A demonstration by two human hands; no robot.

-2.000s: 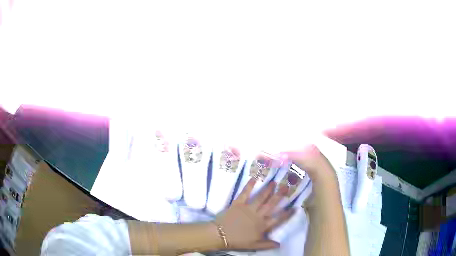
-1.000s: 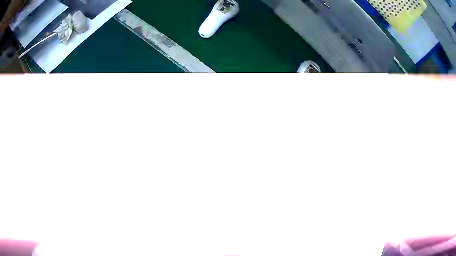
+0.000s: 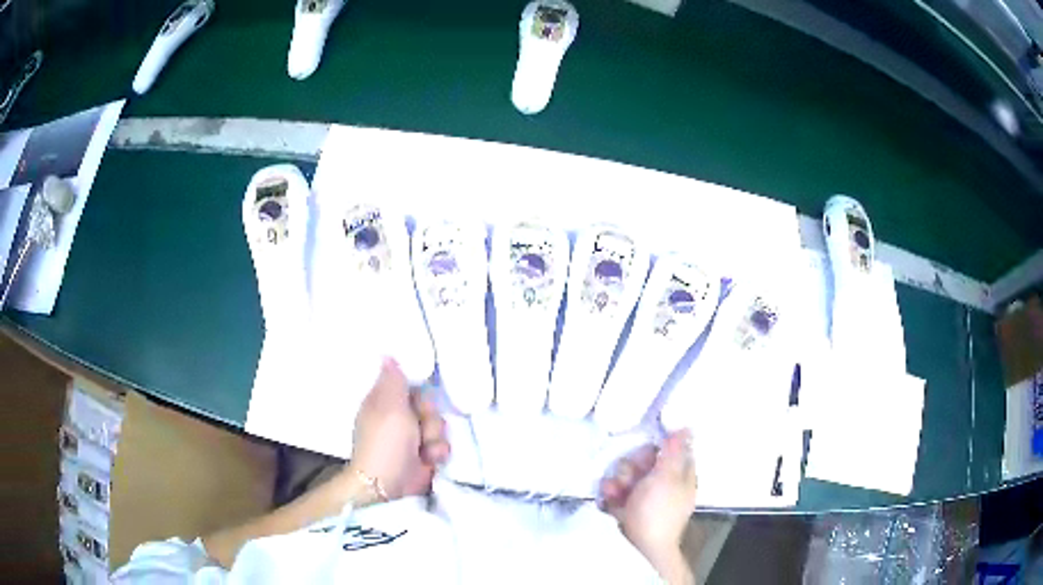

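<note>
Several white handheld units [image 3: 530,309] lie side by side on a white work sheet [image 3: 480,160], heads away from me, handles towards me. Their oval panels carry dark printing and a round button. My left hand [image 3: 400,434] is by the handle ends at left, fingers curled. My right hand [image 3: 654,491] is by the handle ends at right, also curled. Washed-out white material [image 3: 532,457] lies between my hands near my body. Glare hides whether either hand grips it or thin leads.
More units lie on the green conveyor [image 3: 423,69] beyond the bench. One unit [image 3: 849,246] lies on papers [image 3: 864,423] at right. A sheet at left [image 3: 86,154] bears a small white object [image 3: 55,194]. An open carton [image 3: 172,480] with units stands lower left.
Two seconds ago my left hand was spread over the right-hand units and my right hand was beside them. Now both are at the handle ends, apart. One second ago glare hid the bench.
</note>
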